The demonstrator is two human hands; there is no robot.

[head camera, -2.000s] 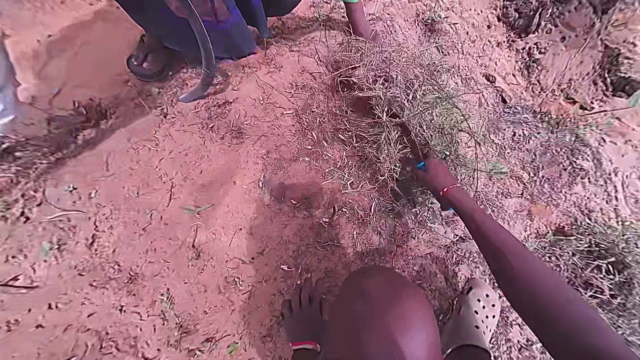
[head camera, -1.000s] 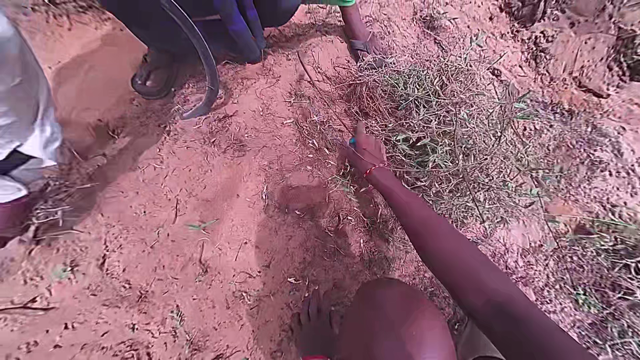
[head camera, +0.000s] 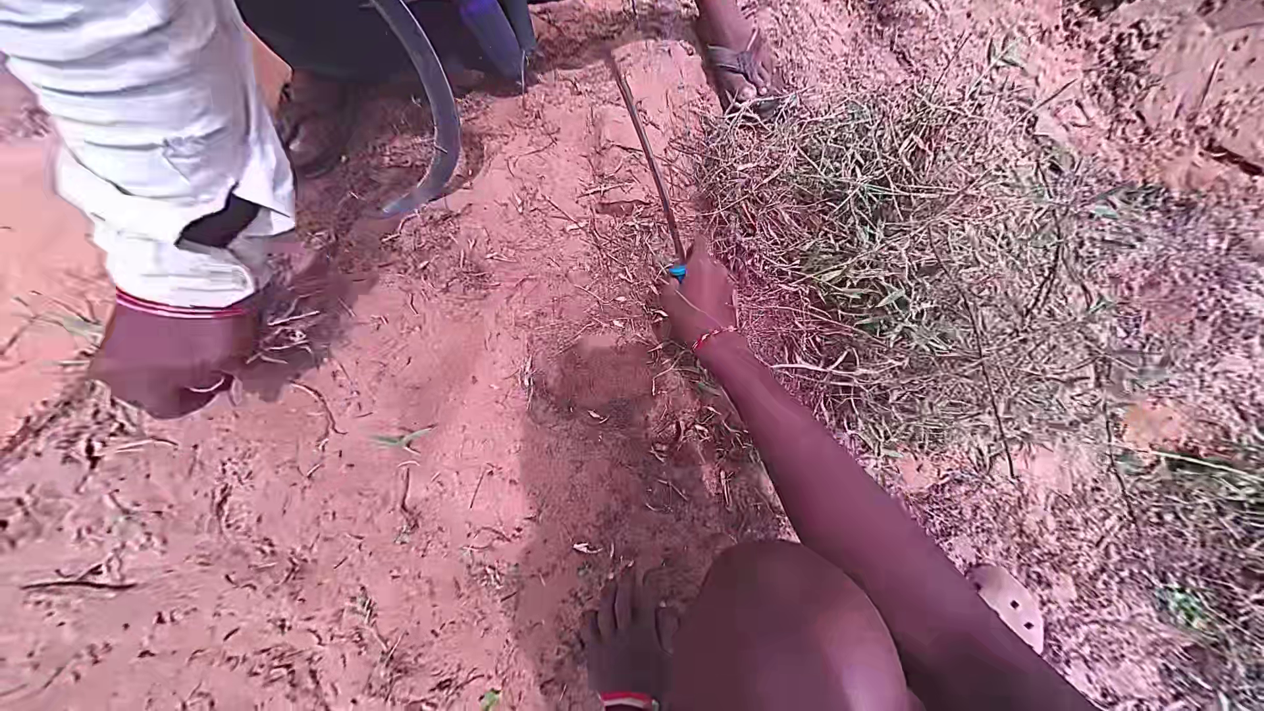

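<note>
My right hand [head camera: 699, 301], with a red and white string at its wrist, is closed around a tool's blue handle [head camera: 677, 272]. The long, thin dark blade [head camera: 647, 148] points away over the reddish soil. Just right of this hand lies a heap of dry and green cut grass [head camera: 859, 227]. My left hand [head camera: 627, 637] rests on the soil beside my bent knee [head camera: 790, 632], fingers spread, nothing visible in it; a red and white band shows at the wrist.
At upper left hangs a curved metal blade [head camera: 444, 118] near a person in dark clothes [head camera: 395, 44]. A sandalled foot [head camera: 741, 69] stands beside the grass. On the left, another person's limb in white cloth [head camera: 168, 128] reaches the ground. My perforated shoe [head camera: 1007, 602] shows at lower right.
My right hand has moved left from the grass onto the soil beside it, still holding the tool. The white-clothed limb has come further into view at the left. My left hand stays on the ground.
</note>
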